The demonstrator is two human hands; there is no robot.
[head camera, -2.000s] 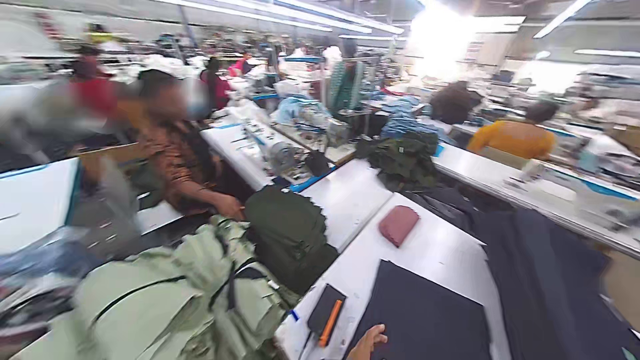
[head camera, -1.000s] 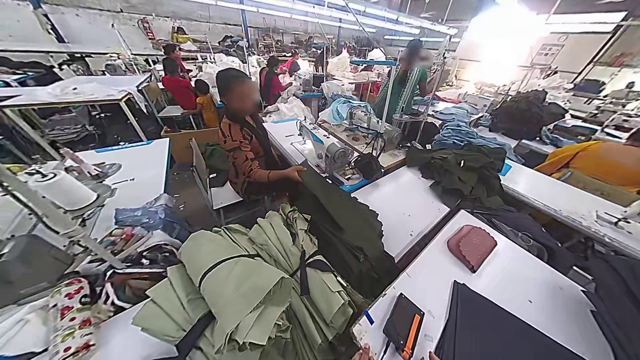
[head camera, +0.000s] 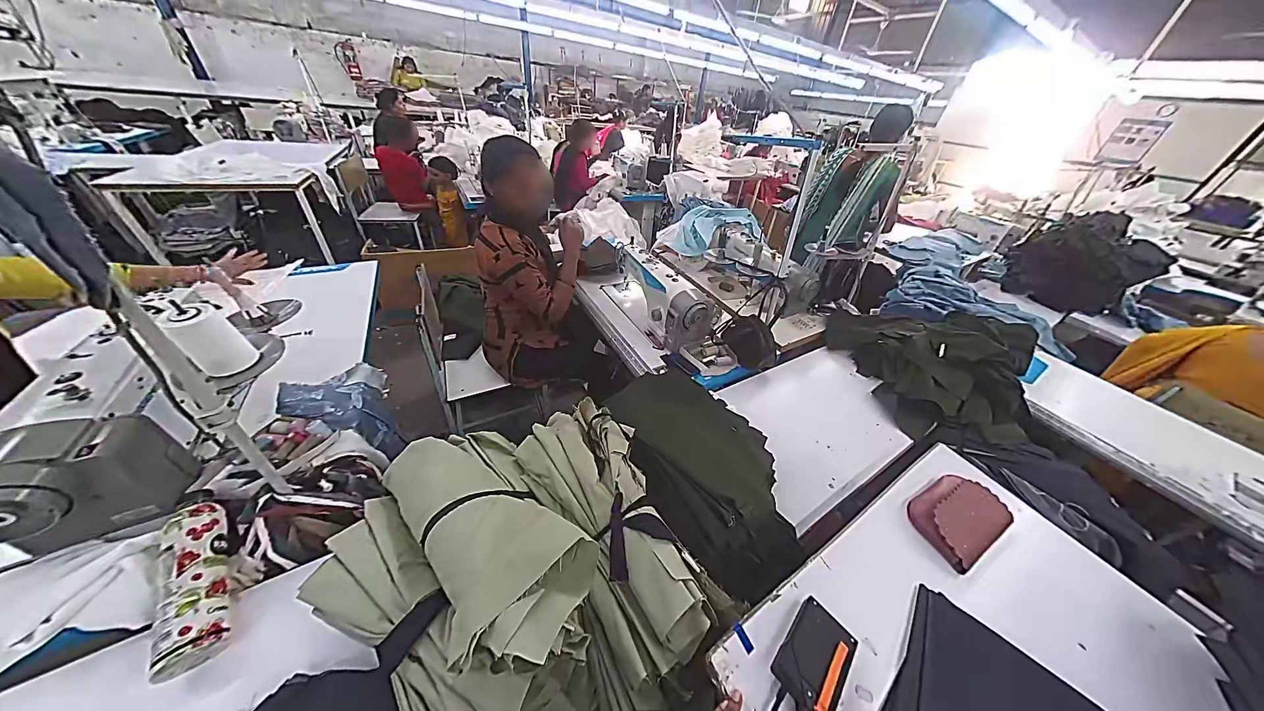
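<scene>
At the bottom edge of the view shows only a fingertip, apparently of my left hand (head camera: 729,700), at the corner of the white table; what it holds is hidden. My right hand is out of view. Near that fingertip lies a black rectangular case (head camera: 812,647) with an orange-and-black tool (head camera: 834,676) on it. A piece of dark cloth (head camera: 973,657) lies flat to the right. Behind it rests a maroon pouch with a scalloped flap (head camera: 960,521). Tied bundles of light green fabric (head camera: 504,553) are heaped left of the table, beside dark green cut panels (head camera: 696,474).
A co-worker in a patterned orange top (head camera: 518,296) sits by a sewing machine (head camera: 671,301). At the left, a co-worker's yellow-sleeved arm (head camera: 148,276) reaches over a machine with a white thread cone (head camera: 202,336). Dark green fabric (head camera: 938,370) is piled beyond the white table (head camera: 1047,592).
The view has swung left. The seated co-worker held dark green fabric a second ago and now has raised hands away from it. A yellow-sleeved arm has appeared at the left.
</scene>
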